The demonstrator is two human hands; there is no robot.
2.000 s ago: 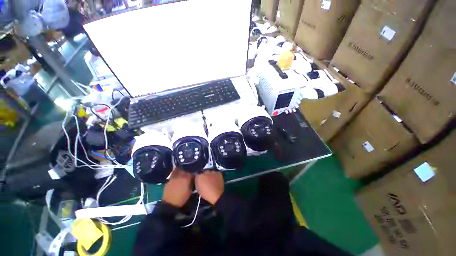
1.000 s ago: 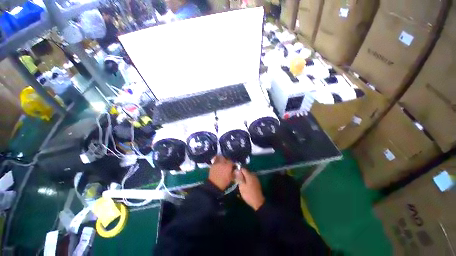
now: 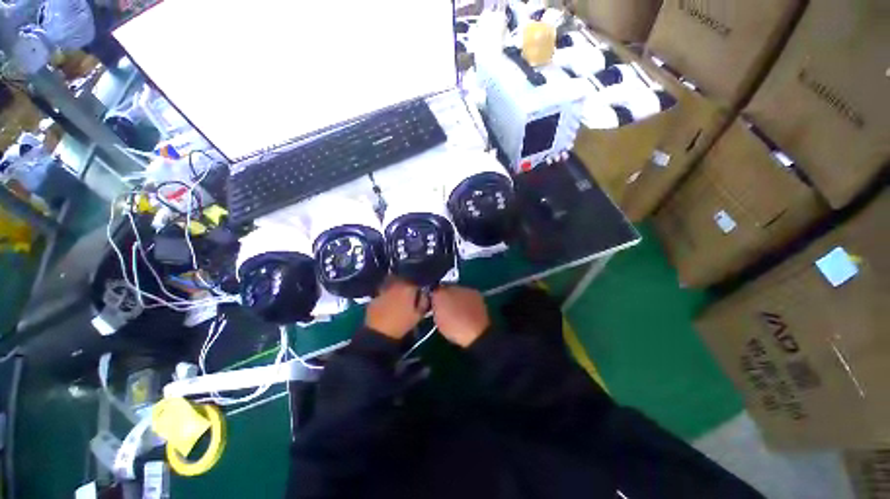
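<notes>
Several white dome cameras with black ball heads stand in a row before the keyboard; one is the third from the left (image 3: 421,244). My left hand (image 3: 394,309) and my right hand (image 3: 461,315) meet at the bench edge just below that camera. Their fingers are closed around a small dark and white cable end. A thin white camera cable (image 3: 422,340) hangs below between the hands. The fingertips and the exact joint are partly hidden.
Behind the cameras are a black keyboard (image 3: 337,159) and a bright monitor (image 3: 293,68). A pale box with a dark display (image 3: 532,112) stands right. Tangled white cables (image 3: 132,258) and a yellow tape roll (image 3: 198,441) lie left. Brown cartons (image 3: 756,200) are stacked right.
Both hands have moved from the second camera from the left to the third and stay close together there. The view has shifted and tilted.
</notes>
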